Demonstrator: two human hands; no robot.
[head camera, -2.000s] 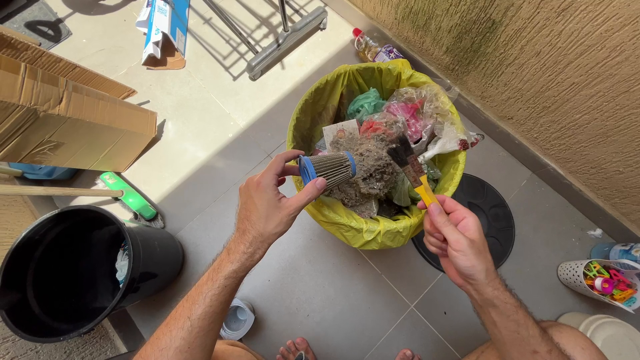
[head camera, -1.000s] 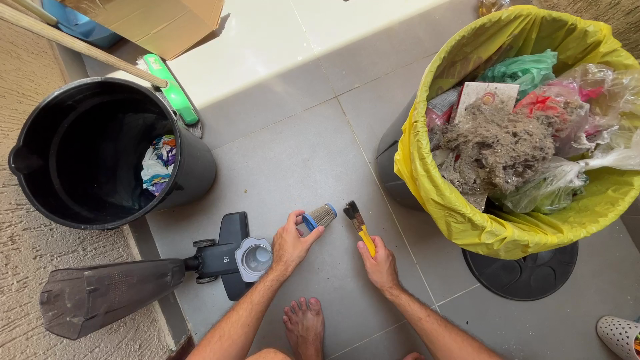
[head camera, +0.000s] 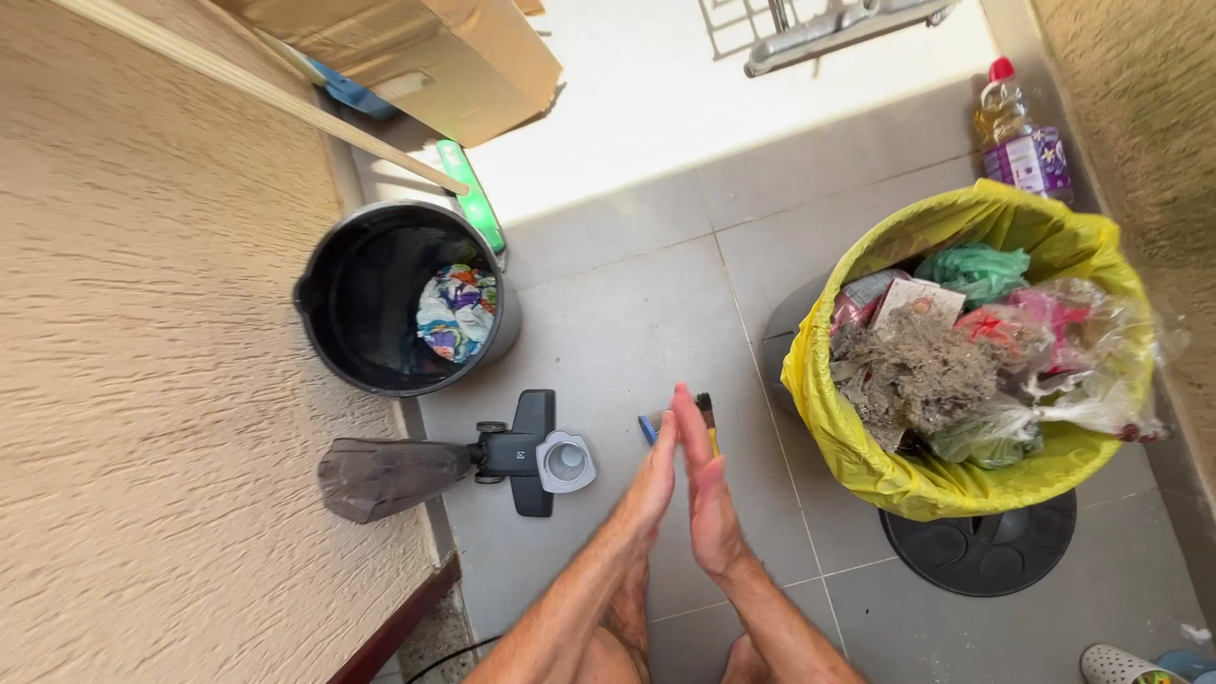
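My left hand (head camera: 655, 475) and my right hand (head camera: 711, 503) are raised palm to palm, fingertips close together, with nothing seen between them. Beyond them on the grey tiles lie a pleated filter with a blue rim (head camera: 650, 429) and a paintbrush with dark bristles (head camera: 704, 407) and a yellow handle, both partly hidden by the hands. To the left sits a grey plastic filter cup (head camera: 567, 462), against a black vacuum floor head (head camera: 532, 446) joined to a translucent dust container (head camera: 391, 475). On the right, grey dust and lint (head camera: 917, 375) lies on the rubbish in a yellow-lined bin (head camera: 817, 380).
A black bucket (head camera: 328, 332) with a colourful crumpled bag stands at left by the wall, near a green broom head (head camera: 472, 195). Cardboard (head camera: 446, 57) is at upper left. A bottle (head camera: 1024, 142) stands behind the bin, and a black round lid (head camera: 988, 560) lies below it.
The filter and brush, held in my left and right hands before, now lie on the floor. Both hands have let go and come together. The view has shifted.
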